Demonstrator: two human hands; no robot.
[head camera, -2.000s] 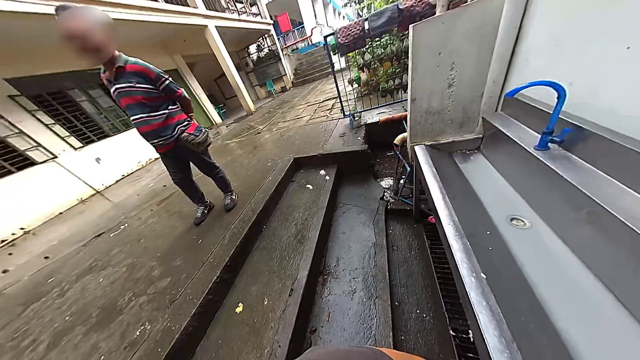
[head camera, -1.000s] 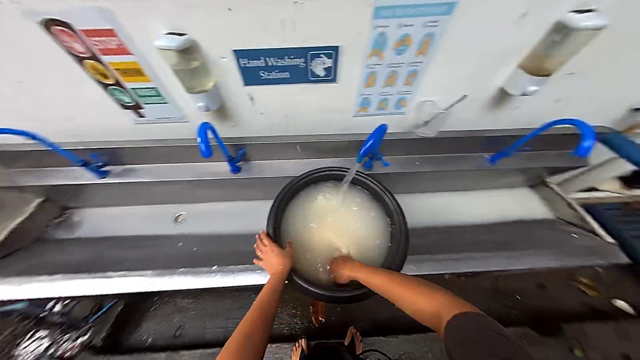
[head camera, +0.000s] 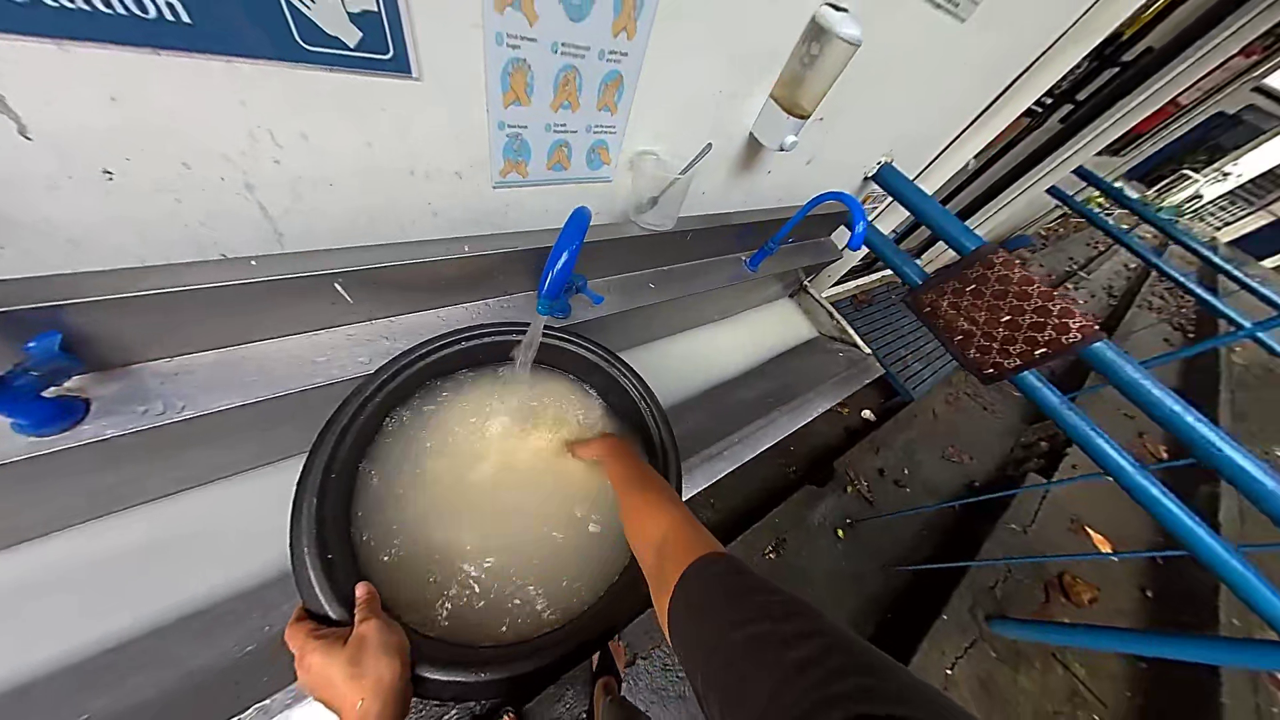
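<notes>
A round black basin (head camera: 318, 500) rests on the stainless steel trough sink, full of cloudy, pale water with whitish bits on its surface. My left hand (head camera: 352, 655) grips the rim at the lower left, thumb on top. The fingers of my right hand (head camera: 597, 448) are under the cloudy water near the basin's right side, so whether they hold anything is hidden. From the blue faucet (head camera: 562, 265) above the far rim, water runs into the basin. Milky liquid (head camera: 740, 350) lies along the trough on both sides of the basin.
Two more blue faucets (head camera: 40, 385) (head camera: 810, 225) stand along the trough. A clear plastic cup (head camera: 660, 192) with a spoon, a soap dispenser (head camera: 808, 75) and a handwashing poster (head camera: 565, 95) are at the wall. Blue metal bars (head camera: 1180, 430) with a brown patterned mat (head camera: 1005, 312) stand at the right.
The view has turned from the walkway to the sink and come nearer. My left hand, spread at the basin's left edge one second ago, now grips its lower-left rim. My right hand has moved rightward in the basin.
</notes>
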